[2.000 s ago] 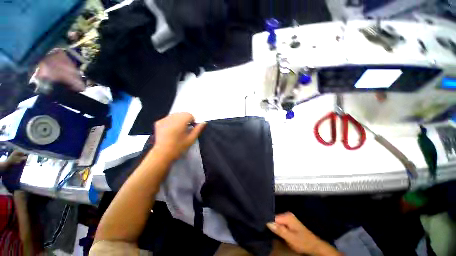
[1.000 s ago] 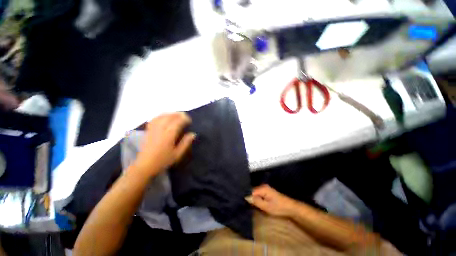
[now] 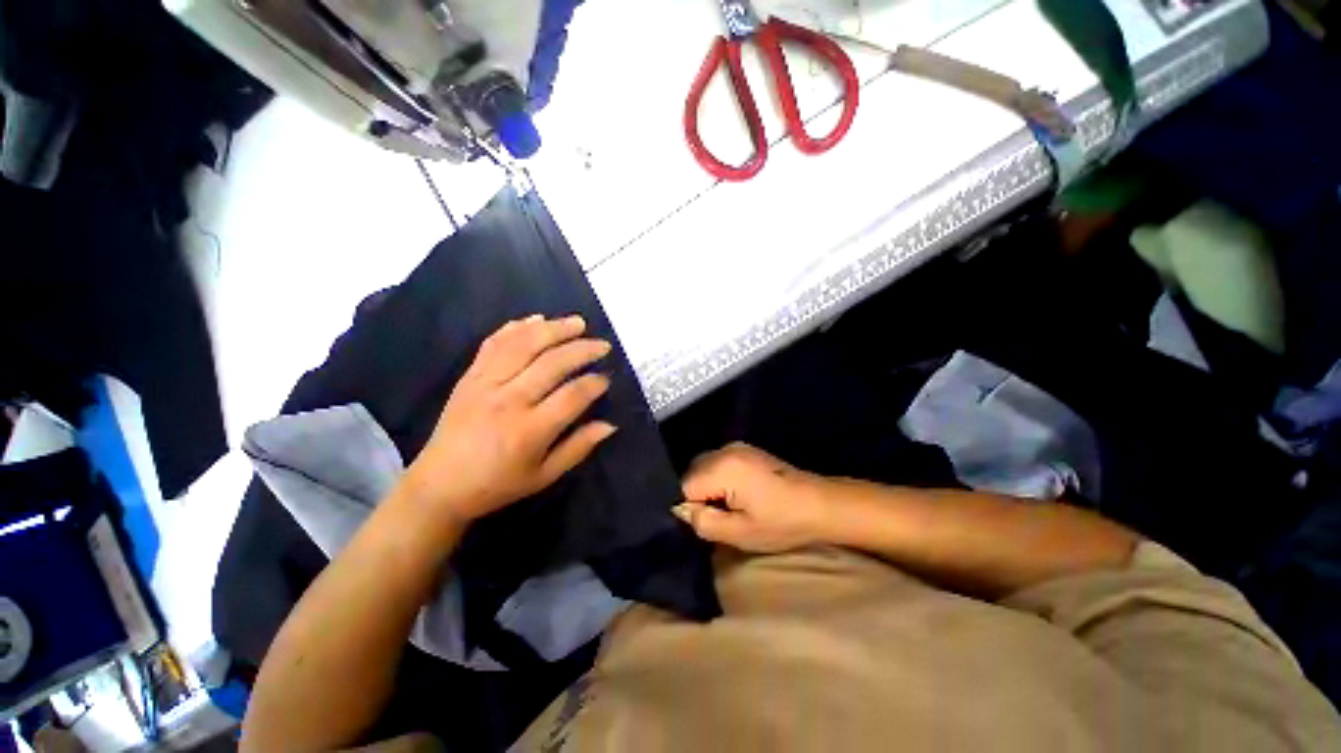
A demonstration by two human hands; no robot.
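Observation:
A black garment panel (image 3: pixel 441 302) lies on the white machine table, its narrow far end at the presser foot (image 3: pixel 518 180) of the sewing machine (image 3: pixel 346 66). Light grey pocket cloth (image 3: pixel 327 468) shows at its left and below. My left hand (image 3: pixel 518 416) lies flat on the black cloth, fingers slightly apart. My right hand (image 3: pixel 743 500) pinches the right edge of the black cloth near the table's front edge. The near end of the cloth hangs to my lap.
Red-handled scissors (image 3: pixel 774 91) lie on the table right of the needle, beside a tan strip (image 3: pixel 978 86). Green cloth (image 3: pixel 1091 59) hangs over the right edge. Dark cloth (image 3: pixel 125 280) lies at the left, with a blue machine (image 3: pixel 59 589) at lower left.
The black cloth has moved up to the presser foot. My left hand has gone from gripping its upper edge to lying flat on it. The view has moved closer to the needle.

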